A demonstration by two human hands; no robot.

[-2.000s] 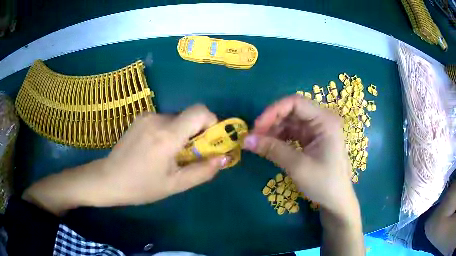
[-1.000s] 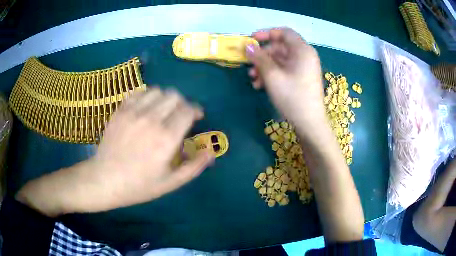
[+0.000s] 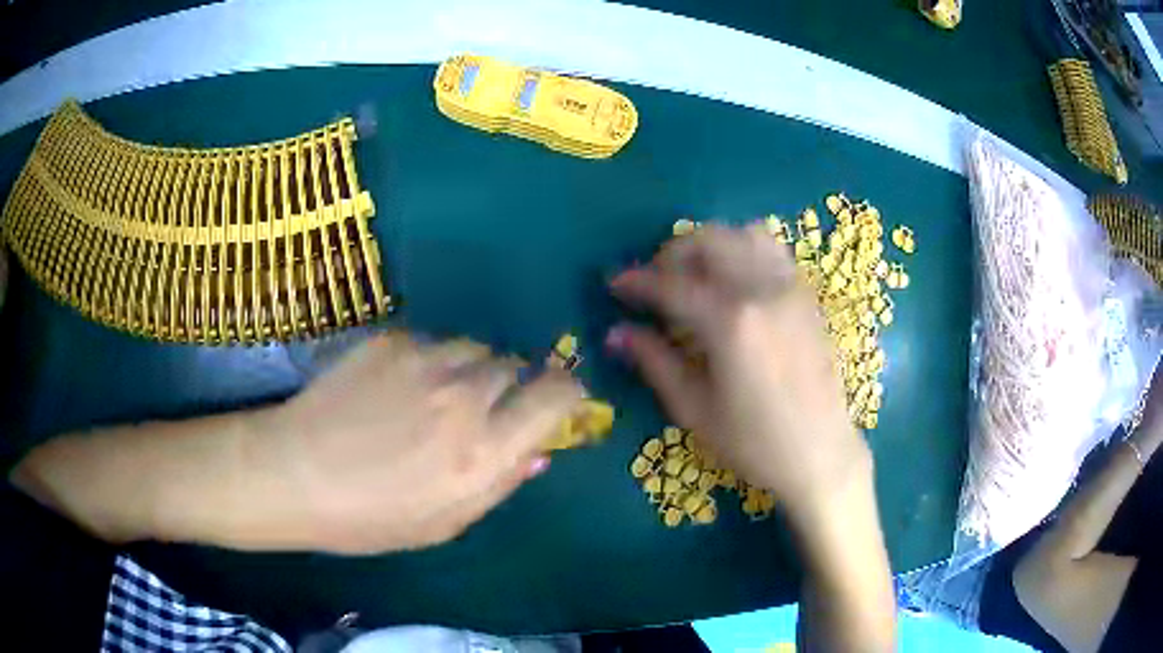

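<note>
My left hand (image 3: 383,440) is closed on a yellow base (image 3: 585,425), of which only one blurred end shows at my fingertips. A single small clip (image 3: 565,347) shows just beyond those fingers. My right hand (image 3: 746,351) is blurred over the heap of small yellow clips (image 3: 861,268); its thumb and fingers are apart, and whether it holds a clip cannot be told. A stack of yellow bases (image 3: 536,106) lies face up near the white strip, pale rectangles showing. A curved row of nested bases (image 3: 204,236) stands on edge at the left.
A clear plastic bag of pale pink strands (image 3: 1039,344) lies at the right. The white strip (image 3: 765,77) curves across the far side. More yellow ribbed rows (image 3: 1087,121) lie at the upper right. Another person's arm (image 3: 1084,523) is at the lower right edge.
My right hand has come back from the stack of bases to the clip heap. My left hand has moved slightly nearer me, with the base now mostly hidden. The view has shifted a little.
</note>
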